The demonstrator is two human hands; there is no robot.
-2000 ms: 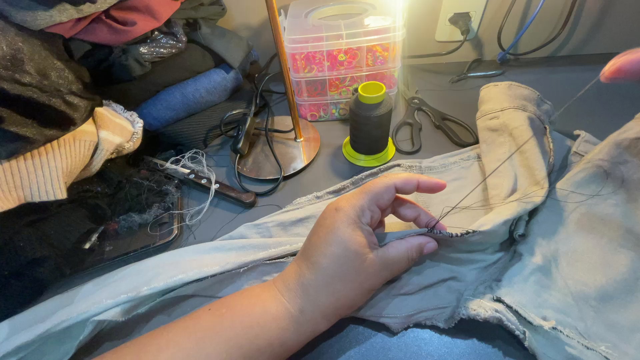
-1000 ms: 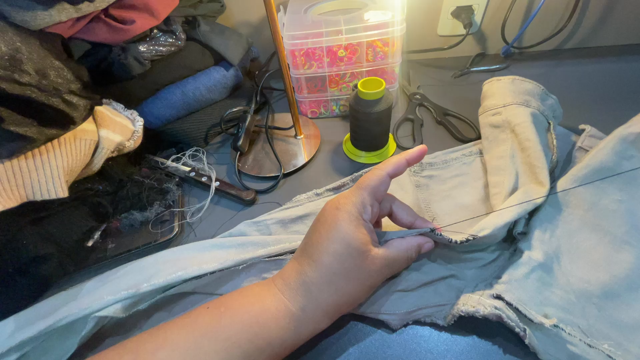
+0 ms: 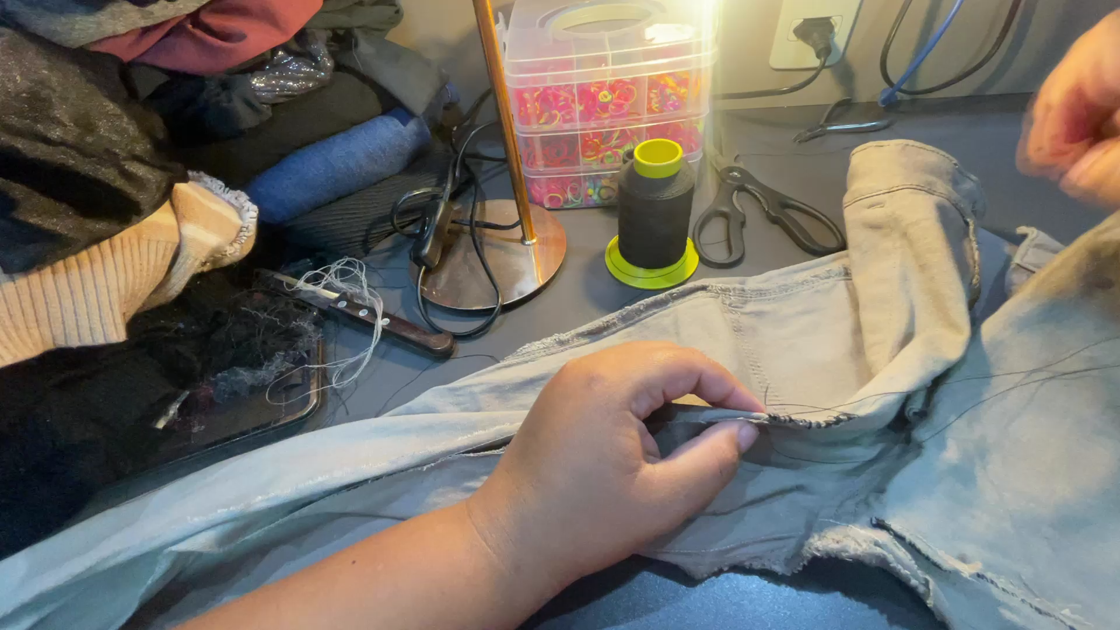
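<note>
My left hand [image 3: 612, 446], low in the middle of the head view, pinches a folded edge of a light grey-beige garment [image 3: 787, 332] between thumb and index finger. Dark hand stitches [image 3: 814, 422] run along the edge just right of the fingertips. From there, dark thread [image 3: 989, 378] runs rightward over the cloth. My right hand [image 3: 1081, 122], blurred and cut off by the upper right border, is raised above the garment with its fingers drawn together; whether a needle is between them cannot be made out.
Behind the garment stand a dark thread cone [image 3: 656, 214], black-handled scissors [image 3: 766, 214], a copper lamp base [image 3: 499, 254] and a clear tiered box [image 3: 604, 105] of small coloured loops. A knife [image 3: 385, 324] with loose white thread lies left, near piled clothes [image 3: 105, 157]. Small pliers [image 3: 840, 125] lie farther back.
My right hand, at the right edge two seconds ago and out of view one second ago, is visible again. The thread, taut before, now hangs looser. My left index finger has lowered onto the cloth.
</note>
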